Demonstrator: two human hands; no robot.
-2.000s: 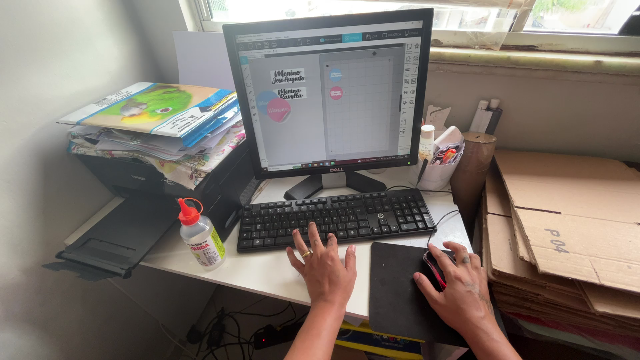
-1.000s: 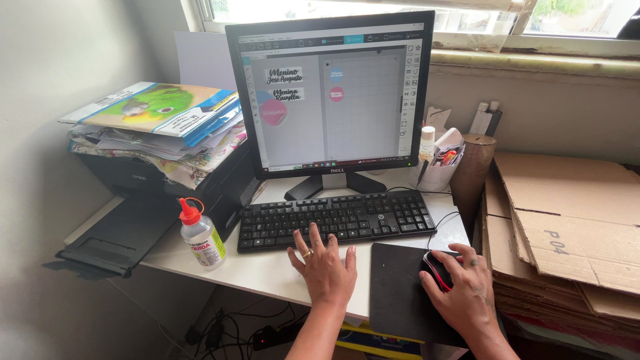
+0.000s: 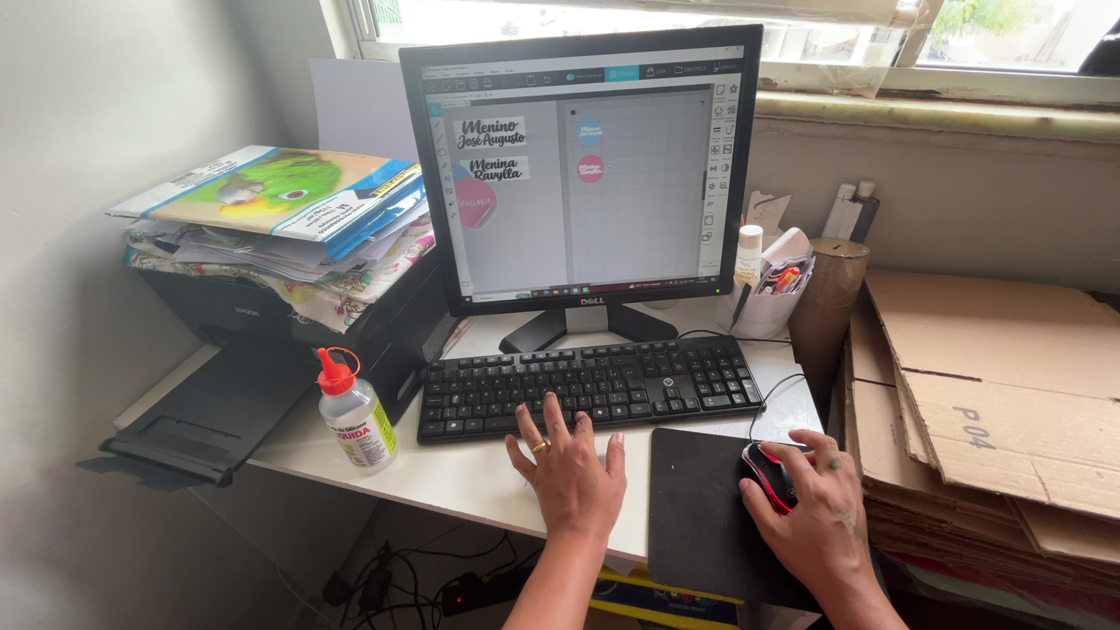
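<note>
My left hand rests palm down at the front edge of a black keyboard, fingers spread, fingertips at its lower keys, a ring on one finger. My right hand lies over a black and red computer mouse on a black mouse pad, fingers curled on it. Behind the keyboard stands a monitor showing a design program: lettered labels and an overlapping pink and blue shape at left, small blue and pink circles on a gridded page at right.
Left of the keyboard stands a glue bottle with a red cap. A black printer carries papers and a parrot-picture packet. Right of the monitor are a pen cup and cardboard tube; flattened cardboard is stacked beside the desk. Cables hang below.
On the screen, the overlapping pink and blue shape at left has shifted left and down. My right hand has moved slightly with the mouse. My left hand stays at the keyboard.
</note>
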